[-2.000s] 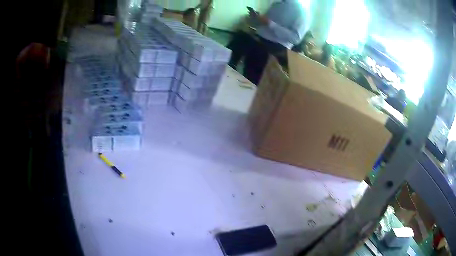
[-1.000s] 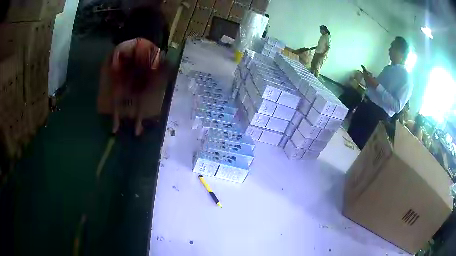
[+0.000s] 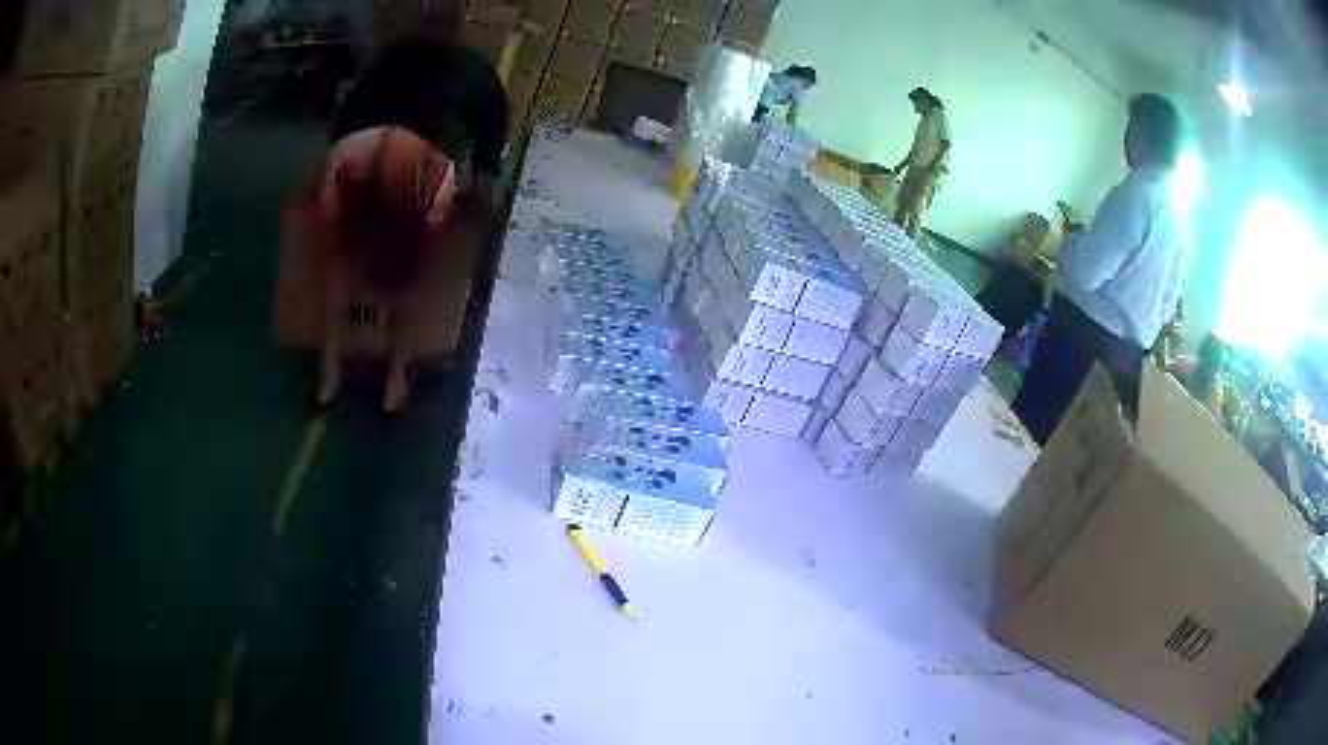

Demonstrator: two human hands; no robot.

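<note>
Neither my left hand nor my right hand is in view. Small white and light blue unit boxes (image 3: pixel 641 495) lie in a long row on the white table (image 3: pixel 757 640). Beside them, stacked unit boxes (image 3: pixel 787 328) stand in tall white-grey blocks several layers high. A thin yellow and black marker or knife (image 3: pixel 600 571) lies just in front of the row. A large brown carton (image 3: pixel 1151 560) with open flaps and an "M11" print stands at the right of the table.
A person (image 3: pixel 390 189) bends over a brown carton (image 3: pixel 313 291) in the green aisle at left. Brown cartons (image 3: pixel 66 248) line the far left. A translucent roll (image 3: pixel 721 102) stands at the far table end. A person (image 3: pixel 1114 262) stands behind the table; others are farther back.
The view has swung left since two seconds ago, bringing in the aisle; the phone has left the picture. The standing person at right has turned. Another person now shows at the back.
</note>
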